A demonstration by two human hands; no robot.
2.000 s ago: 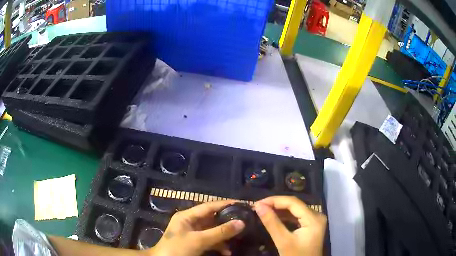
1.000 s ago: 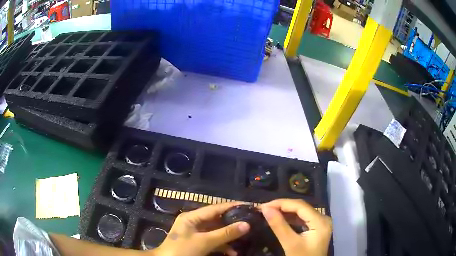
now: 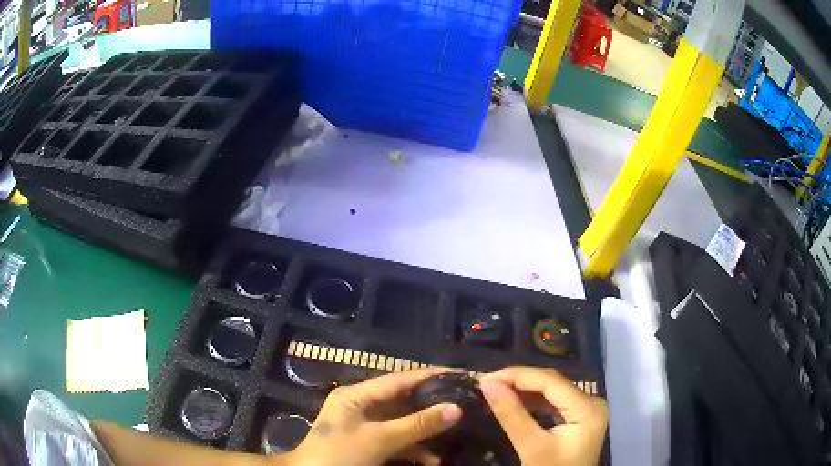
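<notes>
My left hand (image 3: 369, 426) holds a dark round electronic unit (image 3: 446, 391) by its edge, over the near part of the foam tray (image 3: 364, 255). My right hand (image 3: 544, 417) has its thumb and forefinger pinched at the unit's upper right edge; whether they hold a small part is too small to tell. A strip of tan-gold rectangles (image 3: 351, 357) lies across the tray and passes behind my hands. Shiny-faced round units (image 3: 231, 339) sit in the left pockets. Open units with red-orange spots (image 3: 550, 337) sit in the two far right pockets.
Stacked foam trays (image 3: 137, 118) stand at the left, a blue crate (image 3: 364, 64) behind. A yellow post (image 3: 642, 164) and filled black trays (image 3: 729, 346) are at the right. A yellow note (image 3: 107, 352) and clear bag (image 3: 64, 437) lie at the left.
The whole view has shifted slightly, so things appear a little further right. Both hands stay at the round unit with nearly the same hold.
</notes>
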